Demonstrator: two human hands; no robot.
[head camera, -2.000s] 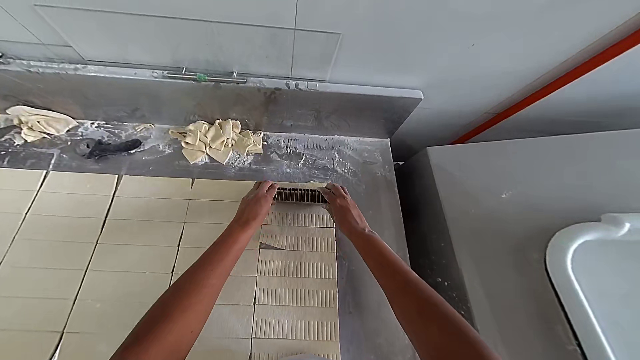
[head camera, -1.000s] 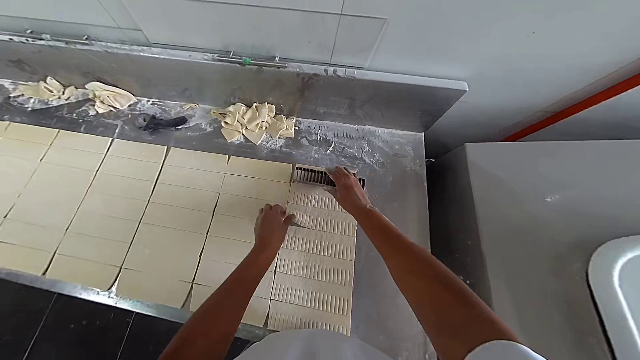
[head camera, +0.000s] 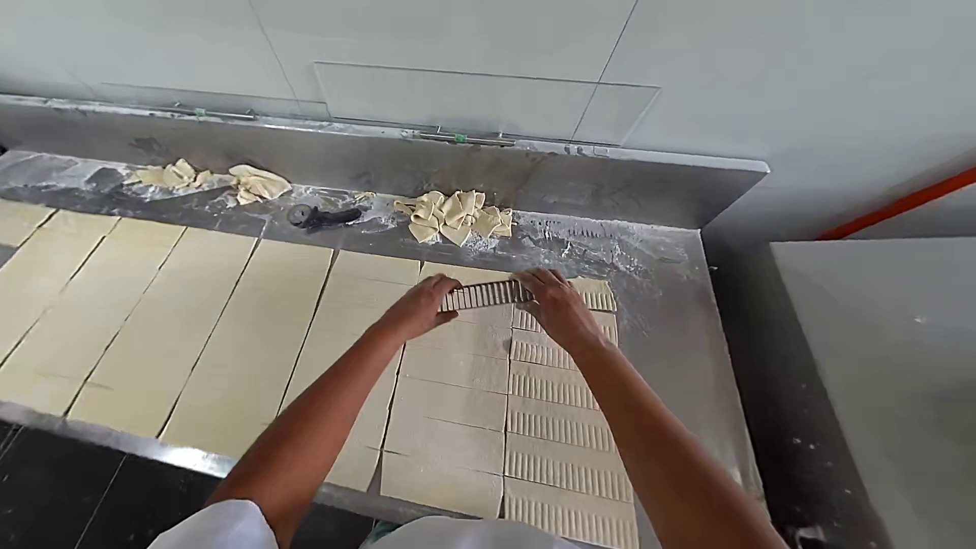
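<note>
A metal multi-blade dough cutter (head camera: 488, 295) is held by its ends between my left hand (head camera: 428, 303) and my right hand (head camera: 553, 299), over the top of the second dough column from the right. Beneath and in front of it lies dough cut into rectangles (head camera: 450, 396), with no slits visible. The rightmost column of dough pieces (head camera: 560, 427) bears rows of short parallel slits; my right hand and forearm hide part of it. Further left, long flat strips of dough (head camera: 206, 328) lie side by side.
Crumpled dough scraps (head camera: 456, 217) lie along the back of the floured steel table (head camera: 671, 320), beside a wheel cutter with a dark handle (head camera: 324, 216). More scraps (head camera: 258, 184) lie further left. A raised steel backsplash (head camera: 610, 179) runs behind. A grey surface (head camera: 877, 343) stands at the right.
The cutter has moved left from the slit column onto the adjoining one. My left hand, off the cutter one second ago, now grips its left end.
</note>
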